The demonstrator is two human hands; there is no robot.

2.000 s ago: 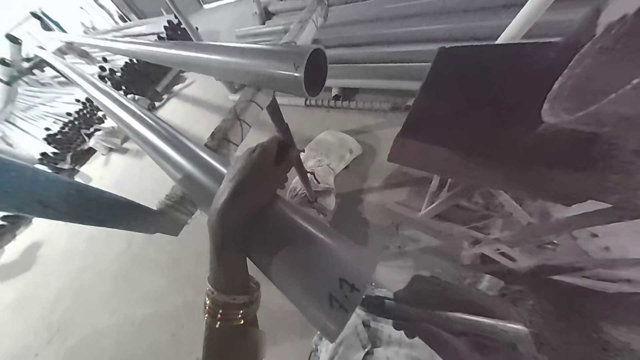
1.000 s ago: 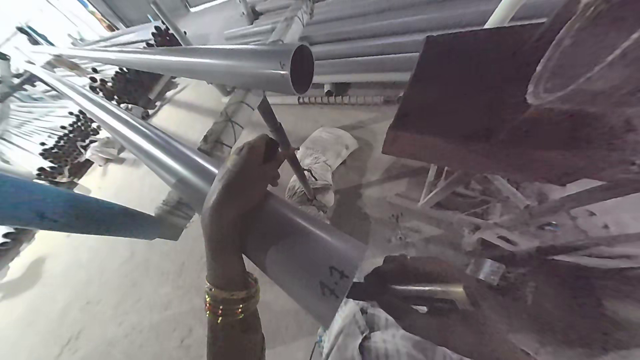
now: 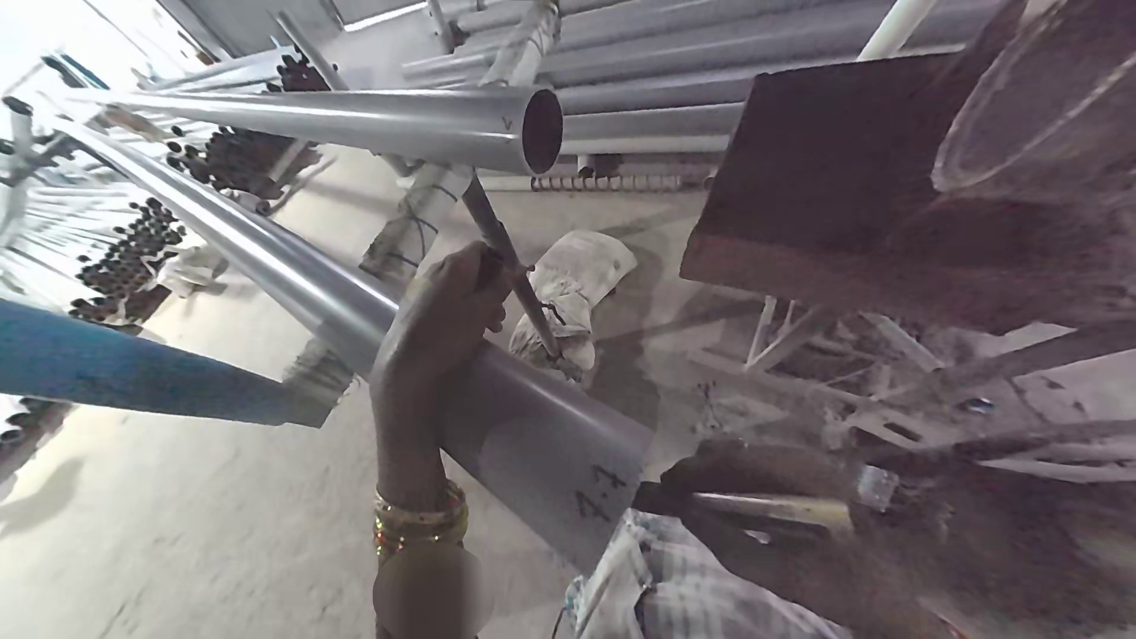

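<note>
A long grey plastic pipe (image 3: pixel 550 435) runs slantwise from the upper left down to the lower middle, with handwritten marks near its close end. My left hand (image 3: pixel 439 346), with bangles at the wrist, is wrapped over this pipe and clasps it. At the lower right, my right hand (image 3: pixel 772 497) is in shadow and holds a tool with a dark tip and a brassy shaft (image 3: pixel 772 508), its tip beside the pipe's end. What kind of tool it is cannot be made out. A second grey pipe (image 3: pixel 390 120) lies above, its open end facing right.
A dark metal panel (image 3: pixel 825 177) juts in at the right, above a jumble of metal frame parts (image 3: pixel 852 382). A blue bar (image 3: pixel 133 364) enters from the left. On the floor lies a white sack (image 3: pixel 581 275); stacked pipes (image 3: pixel 657 80) fill the back.
The right hand and its tool have come closer to the end of the held pipe than two seconds ago. The left hand keeps its hold on the pipe.
</note>
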